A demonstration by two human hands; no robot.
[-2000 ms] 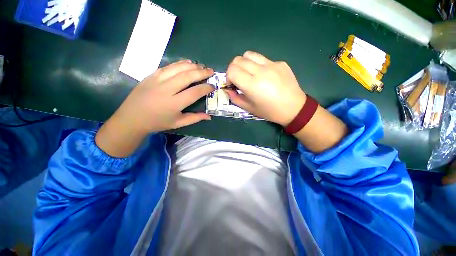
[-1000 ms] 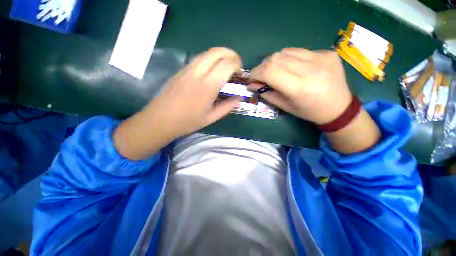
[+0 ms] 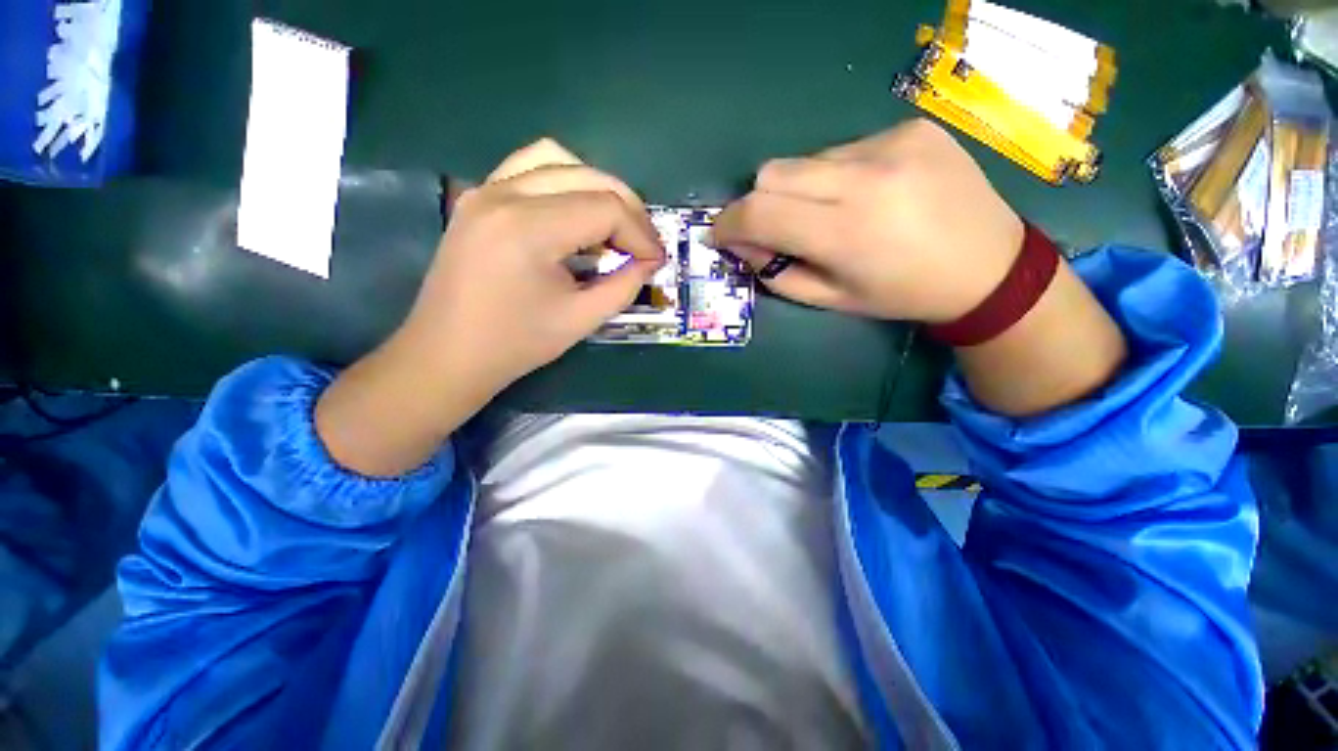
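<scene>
The open phone body (image 3: 707, 311) lies on the dark green mat with its circuitry end to the right; my hands hide part of it. My left hand (image 3: 536, 279) is over its left part, thumb and fingers pinched at a small piece that I cannot make out. My right hand (image 3: 866, 228) is at its upper right edge, fingers bent, with a short dark thing (image 3: 775, 267), perhaps the thin tool, showing between them. Its tip is hidden. A dark red band (image 3: 1004, 291) is on my right wrist.
A plain white sheet (image 3: 294, 147) lies left of the phone. A blue box (image 3: 30, 110) with white strips (image 3: 74, 81) is at the upper left. Orange flex cables (image 3: 1013, 96) lie in a pile at the upper right. Bagged flex cables (image 3: 1255, 176) lie at the far right.
The phone's circuitry end has come into view between my hands. My left hand has moved left and is pinched over the phone. The view has shifted, so the surroundings sit differently.
</scene>
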